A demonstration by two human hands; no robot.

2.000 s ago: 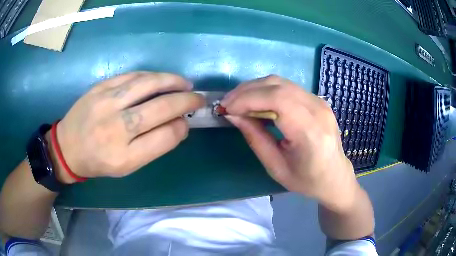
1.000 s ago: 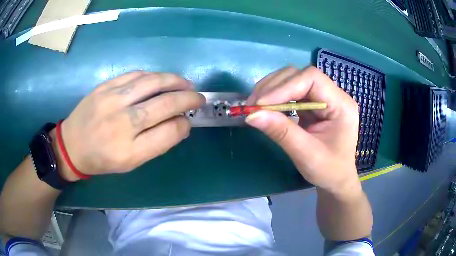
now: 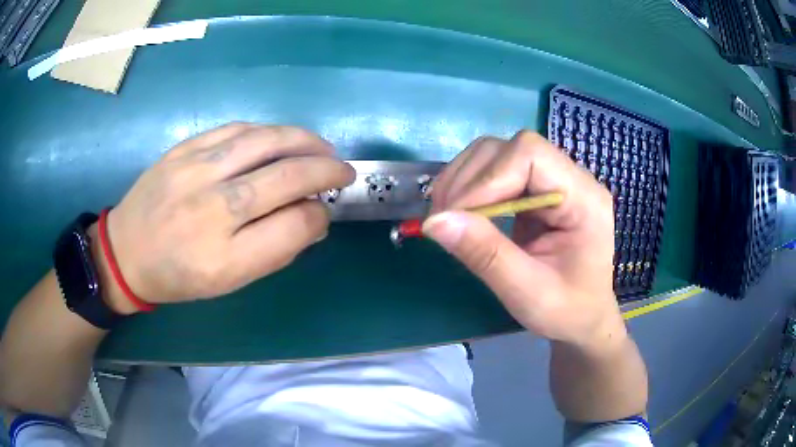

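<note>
The silver metal strip plate (image 3: pixel 360 208) lies on the green bench, with round openings with small holes showing between my hands. My left hand (image 3: pixel 236 214) lies over its left end, fingertips on the plate. My right hand (image 3: pixel 532 236) holds the pick-up tool (image 3: pixel 515 205), a thin yellow-brown stick with a red end. A small silver round part (image 3: pixel 396 236) is at the red tip, just off the plate's near edge. My right fingers hide part of the plate's right side.
A black blister tray (image 3: pixel 641 166) with brass dots in its near rows lies at the right. A stack of black trays (image 3: pixel 726 218) stands at the bench's right edge. A tan cardboard strip (image 3: pixel 92 65) and white tape (image 3: pixel 166 34) lie at the far left.
The tool's red tip has moved from over the plate's opening to the near side of the plate, with the silver part at it. My left hand has barely moved.
</note>
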